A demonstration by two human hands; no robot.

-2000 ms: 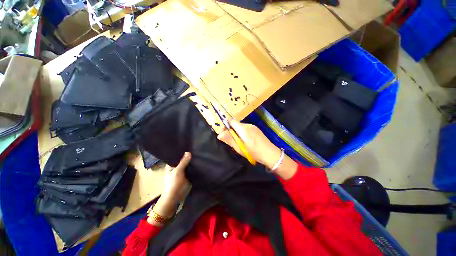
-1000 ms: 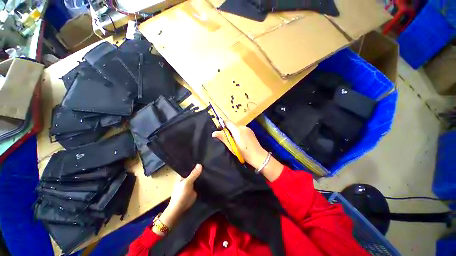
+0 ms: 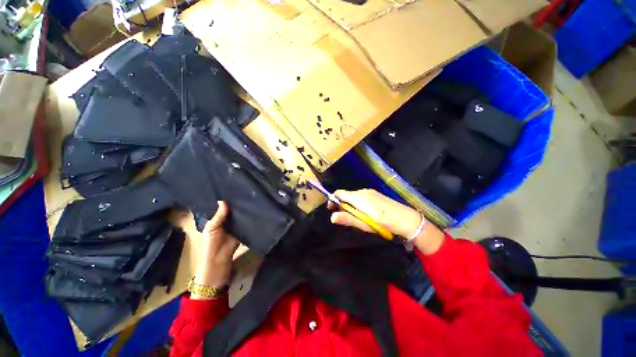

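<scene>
My left hand (image 3: 220, 244) grips the lower edge of several black pouches (image 3: 240, 199) near the table's front edge; they lie fanned, one showing a small white mark. My right hand (image 3: 373, 213) holds yellow-handled scissors (image 3: 373, 222), blades pointing up and left toward black scraps (image 3: 300, 183) on the cardboard. The blades are apart from the pouches. Whether the blades are open is unclear. More black pouches lie in an upper-left fan (image 3: 129, 115) and a lower-left stack (image 3: 104, 237).
A blue bin (image 3: 533, 150) at the right holds black pouches. Cardboard sheets (image 3: 321, 63) with scraps cover the far table. A black round-based stand (image 3: 512, 268) is on the floor at the right. A blue crate (image 3: 547, 338) is beside my lap.
The held pouches have moved left and down onto the table and lie flatter. My right hand with the scissors has moved right and down, away from them. More scraps show on the cardboard.
</scene>
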